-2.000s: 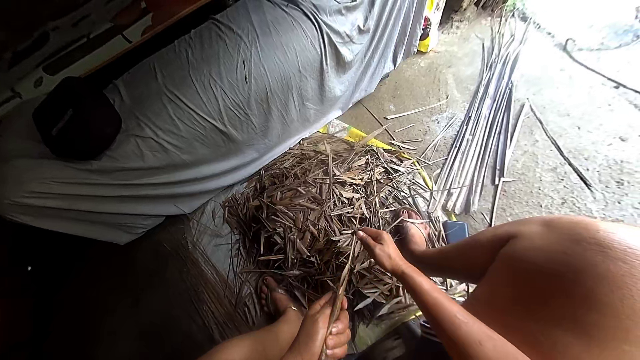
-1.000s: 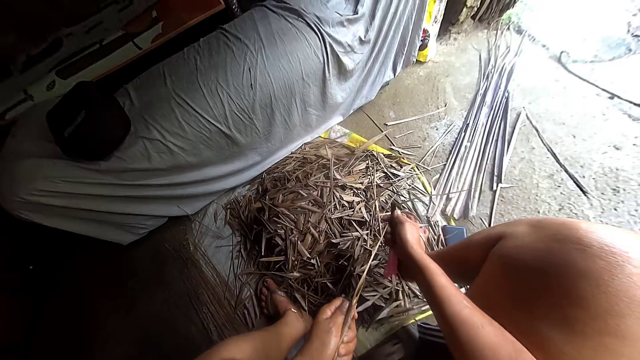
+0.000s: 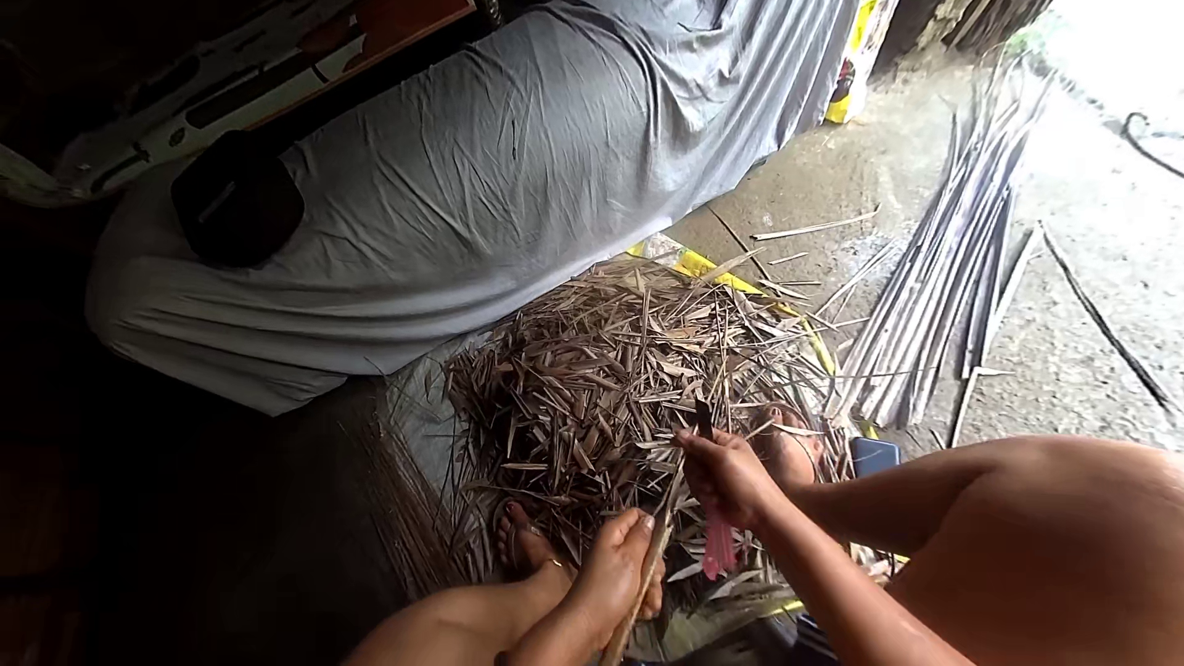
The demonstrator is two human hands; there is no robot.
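A long dry leaf strip or frond (image 3: 650, 564) runs upward from the bottom edge, and my left hand (image 3: 624, 569) is closed around it. Just above and to the right, my right hand (image 3: 726, 472) grips a dark-bladed knife (image 3: 705, 418) by a handle that is mostly hidden; something pink hangs beneath this hand. The strip's upper end reaches the right hand's fingers, but whether they pinch it I cannot tell. Both hands are over the near side of a heap of dry leaf pieces (image 3: 592, 379), which lies between two bare feet.
A bundle of long pale strips (image 3: 943, 268) lies on the concrete floor at right. A blue-grey phone-like object (image 3: 874, 456) rests by the right foot. Behind the heap stands a long form under grey cloth (image 3: 518, 157), bearing a black cap (image 3: 238, 199). Thin dark stalks (image 3: 407, 509) lie at left.
Two seconds ago the right hand was by the strip with no knife visible. It then moved up and right, and has since come back down toward the left hand, with the dark blade now showing.
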